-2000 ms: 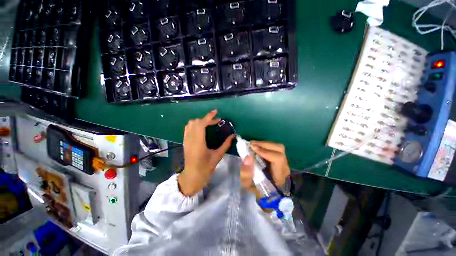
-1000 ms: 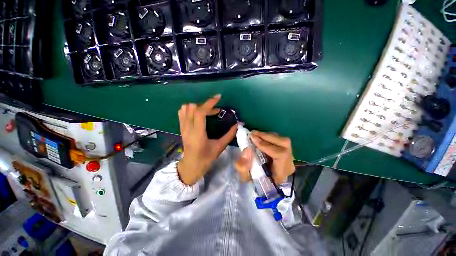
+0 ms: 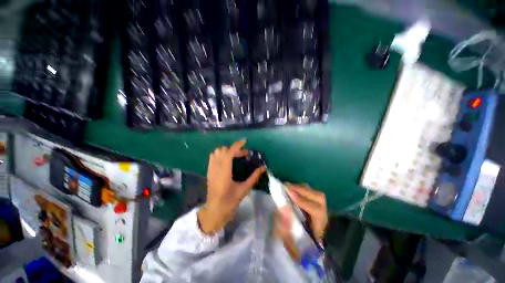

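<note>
The picture is blurred. My left hand (image 3: 224, 185) holds the round black part (image 3: 249, 164) between thumb and fingers at the near edge of the green mat. My right hand (image 3: 304, 207) holds the white dispensing syringe (image 3: 281, 198) like a pen, its front end pointing at the right side of the part. Whether the needle tip touches the part cannot be told. The blue adapter (image 3: 312, 262) shows at the syringe's rear end. The black pocket tray (image 3: 224, 72) lies beyond my hands, with parts in its pockets.
More black trays (image 3: 55, 61) lie at left. At right are a white board (image 3: 412, 135) with small marks and the blue controller (image 3: 470, 160). A loose black part (image 3: 379, 56) lies beside a white tissue (image 3: 411, 43). A white machine with a keypad pendant (image 3: 80, 179) stands at lower left.
The view has shifted, so the tray, board and hands sit lower in the picture, and the tissue and loose part show again. Both hands keep their holds on the part and syringe.
</note>
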